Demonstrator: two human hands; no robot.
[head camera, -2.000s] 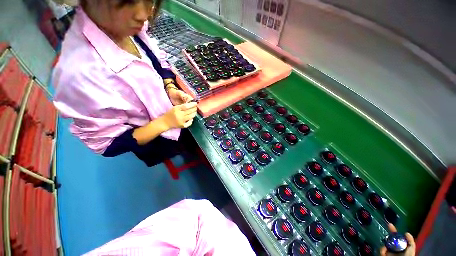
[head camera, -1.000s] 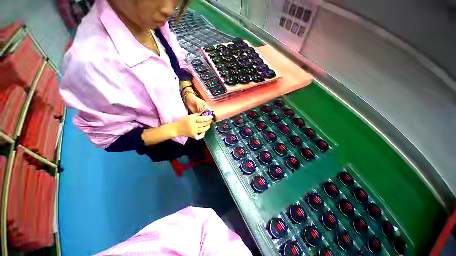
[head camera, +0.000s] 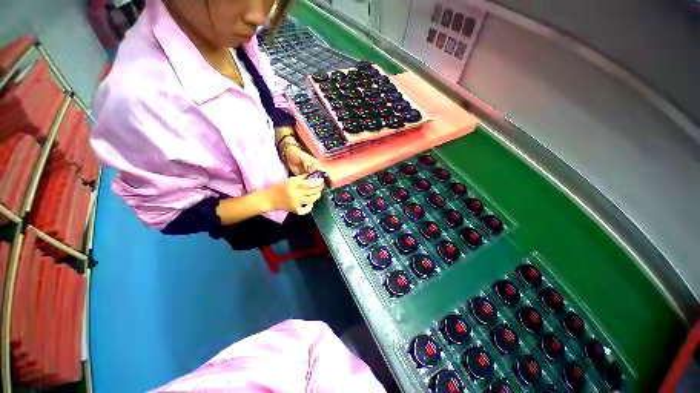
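Neither of my hands is in the picture; only my pink sleeve shows at the bottom. Nearest me on the green bench lies a clear blister tray with rows of round black parts, each with a red glint in the centre. It is cut off by the bottom edge. A second clear blister tray with similar black parts lies beyond it, a strip of green bench between the two.
A person in a pink smock sits at the left, a small dark part in their fingers. Stacked filled trays sit on an orange board. Racks of red-orange boards stand far left. A red edge shows at lower right.
Two seconds ago a hand held a shiny round part at the lower right; it has left the picture. The view has shifted, and the trays now sit lower and further right.
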